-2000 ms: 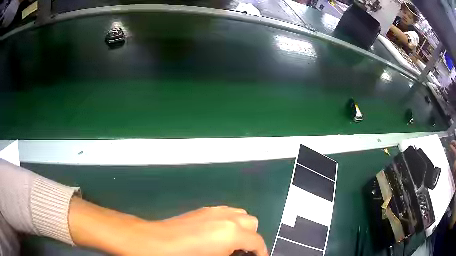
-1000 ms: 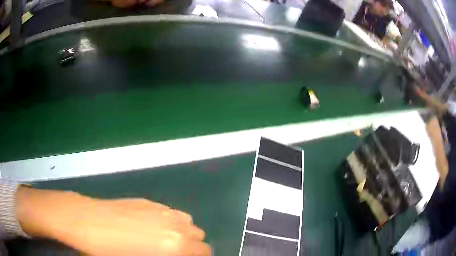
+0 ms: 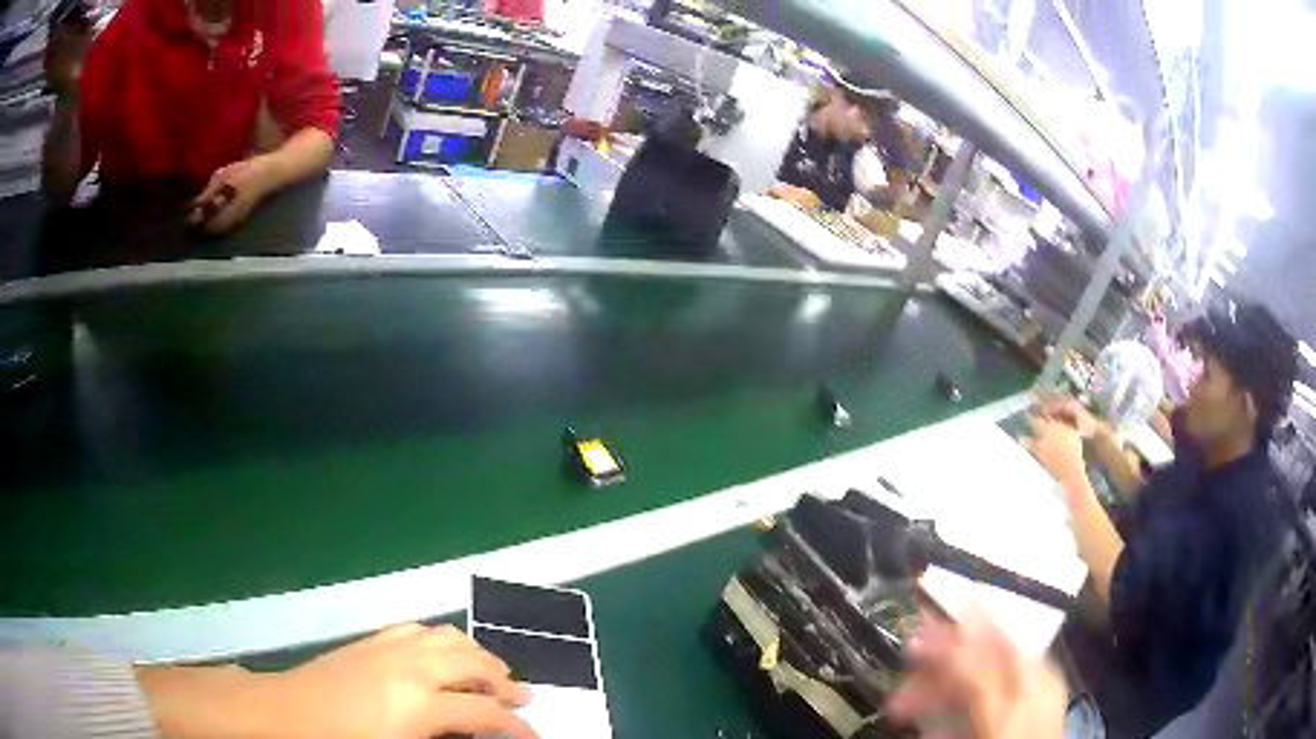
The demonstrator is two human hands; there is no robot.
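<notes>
My left hand (image 3: 390,690) is at the bottom left, its fingertips at the left edge of the adhesive sheet (image 3: 534,635). Its fingers are bent and their undersides are hidden, so I cannot tell if it holds anything. The sheet shows two black blocks above a bare white area; its lower part is cut off by the frame. My right hand (image 3: 989,686) is blurred at the bottom right, in front of the taped black box (image 3: 837,606); I cannot tell if it holds anything. A unit with a yellow inside (image 3: 595,459) lies on the green conveyor belt.
A white metal rail (image 3: 433,585) runs between bench and belt (image 3: 361,477). Small dark units (image 3: 834,407) lie farther along the belt. White paper (image 3: 981,498) lies beyond the box. A person in dark clothes (image 3: 1198,534) sits at right, one in red (image 3: 202,101) across the belt.
The view has tilted up and turned right, so the sheet and box appear farther left. My right hand has come into view by the box. My left hand now reaches the sheet's edge.
</notes>
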